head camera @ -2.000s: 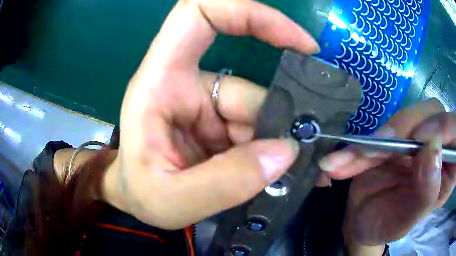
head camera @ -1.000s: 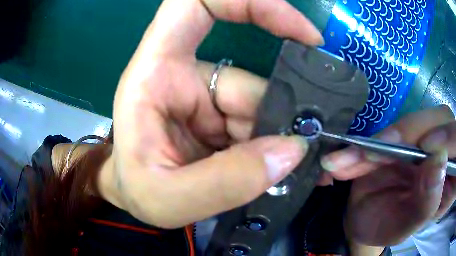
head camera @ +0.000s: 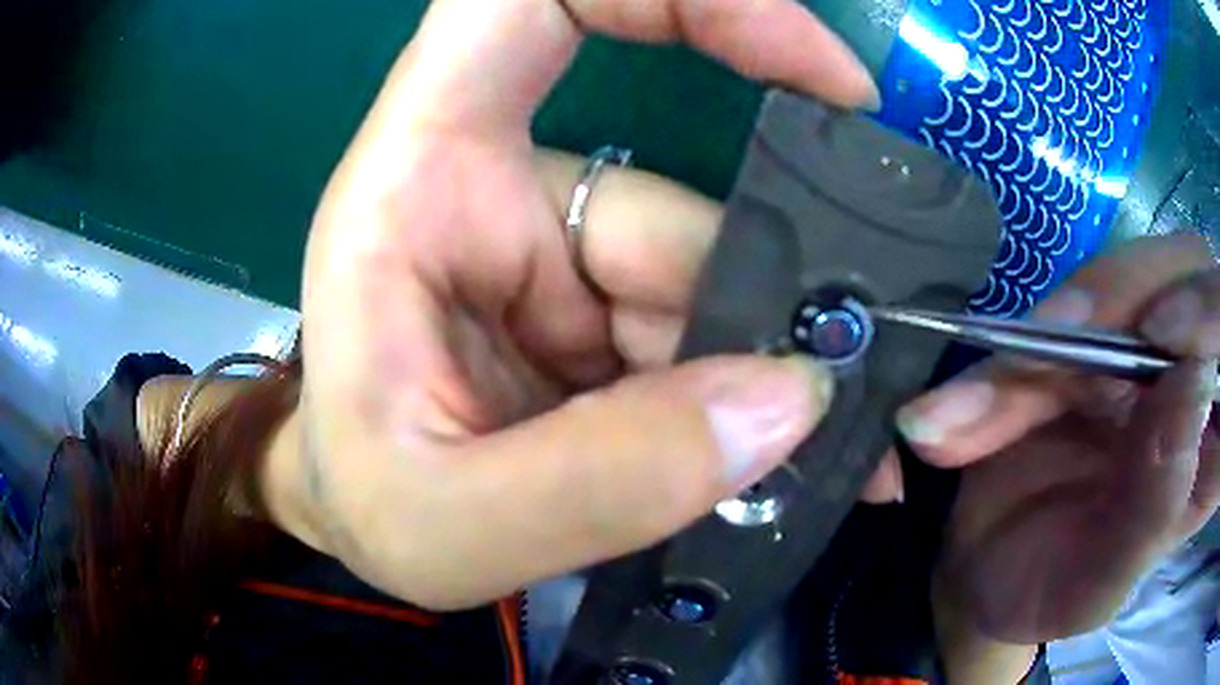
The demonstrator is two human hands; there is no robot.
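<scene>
My left hand holds the grey-brown fixture bar, index fingertip at its top end and thumb on its face beside the top seat. A black round part with a shiny blue-violet centre sits in that seat, with a pale ring around the centre. More seats with round parts run down the bar; its lower end is cut off by the frame. My right hand holds the silver tweezers. Their tip is at the upper right rim of the top round part. I cannot tell whether the tip holds a piece.
A blue adhesive sheet with rows of white arcs lies behind the bar at the upper right. The green surface spans the upper left, with a white edge rail below it. Long hair hangs at the lower left.
The tweezers' tip has moved from the right side of the round part up to its upper right rim. The bar and my left hand have shifted slightly up and right.
</scene>
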